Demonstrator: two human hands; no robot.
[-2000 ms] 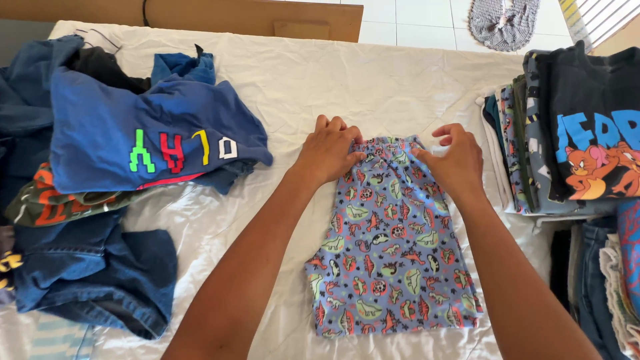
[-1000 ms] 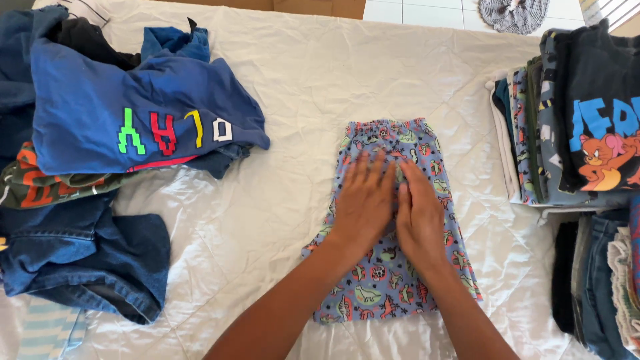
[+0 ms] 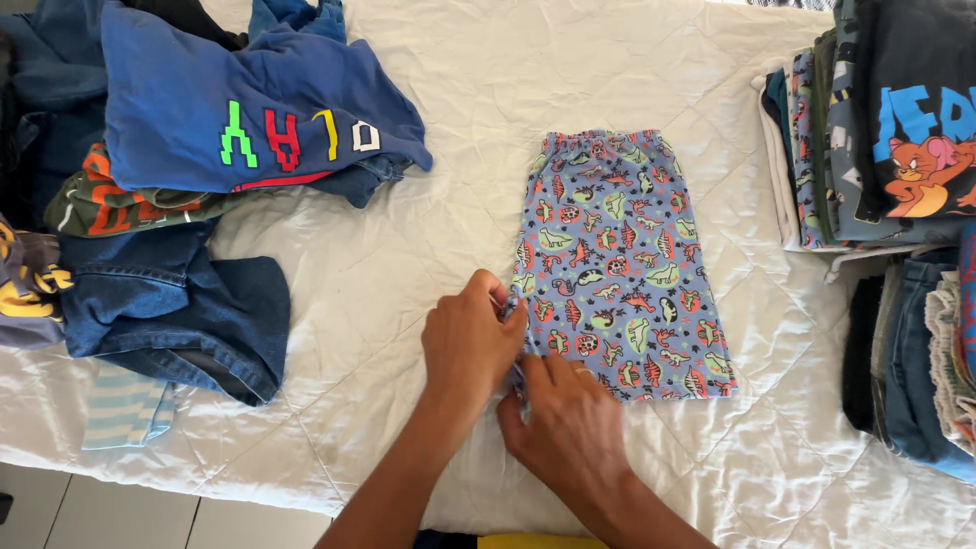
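Note:
Blue shorts with a dinosaur print (image 3: 618, 259) lie flat on a pale quilted cover, their gathered elastic waistband at the far end. My left hand (image 3: 474, 335) pinches the left side edge of the shorts between thumb and fingers. Just below and to the right, my right hand (image 3: 568, 415) rests on the lower left corner, its fingers on the fabric and its thumb at the edge. The part of the corner beneath my fingers is hidden.
At left lie a blue printed T-shirt (image 3: 267, 99), denim shorts (image 3: 175, 305) and a striped cloth (image 3: 130, 408) in a loose heap. At right are folded clothes with a black cartoon-print shirt (image 3: 919, 99) and folded jeans (image 3: 915, 358). The quilted cover (image 3: 366, 320) extends between them.
My hands have moved from the middle of the shorts to their lower left edge, where my left hand now pinches the fabric. Two seconds ago both hands were at the waistband.

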